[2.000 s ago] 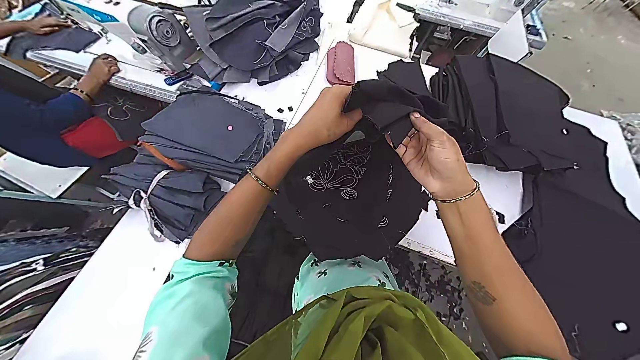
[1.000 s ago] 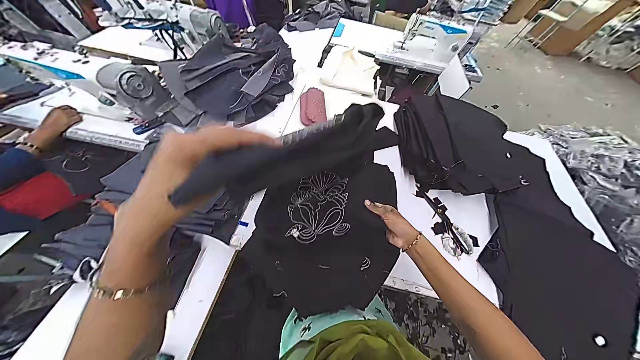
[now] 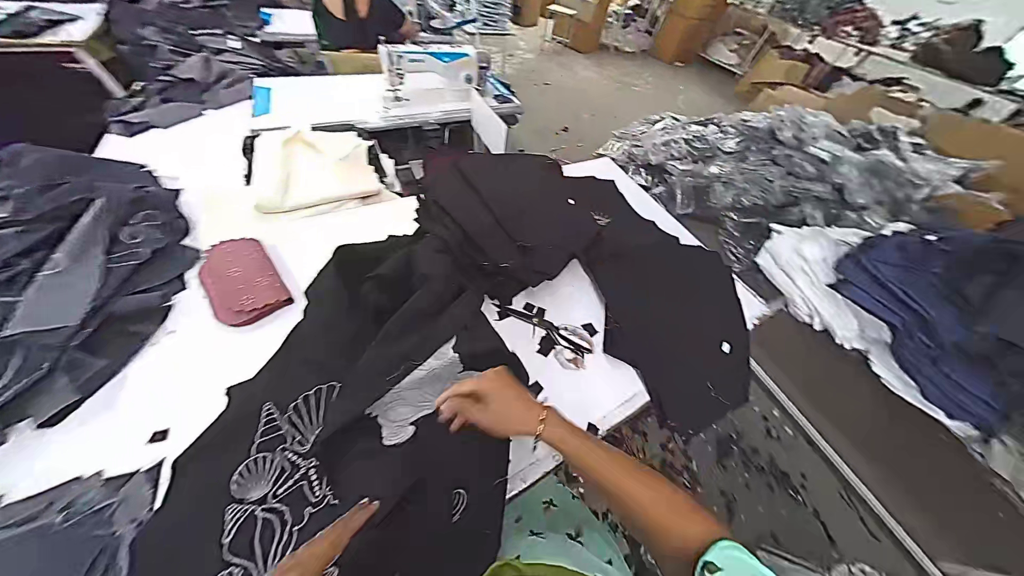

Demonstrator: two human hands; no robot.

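Note:
A black cloth panel [image 3: 416, 480] with white shell embroidery is spread before me on the white table. My left hand [image 3: 332, 540] lies flat at its lower part, beside the embroidery, with much of the hand cut off by the bottom edge. My right hand [image 3: 492, 402] is over the panel's right part, fingers bent, next to a pale grey backing patch [image 3: 416, 392]; whether it pinches cloth is unclear. Beyond it, a pair of scissors [image 3: 552, 330] rests on the table among small black scraps. More black cloth pieces [image 3: 512, 208] lie heaped behind and to the right.
A pink scalloped cloth piece [image 3: 244, 282] and folded cream cloth [image 3: 316, 172] lie farther back. Dark grey cloth pieces [image 3: 72, 280] are piled at left. A sewing machine [image 3: 428, 70] stands behind, with a person [image 3: 360, 24] beyond. Clear plastic bags [image 3: 784, 168] are heaped at right.
My left hand has come down from the dark cloth it was lifting to the embroidered panel. My right hand remains over the cloth. The view has swung to the right.

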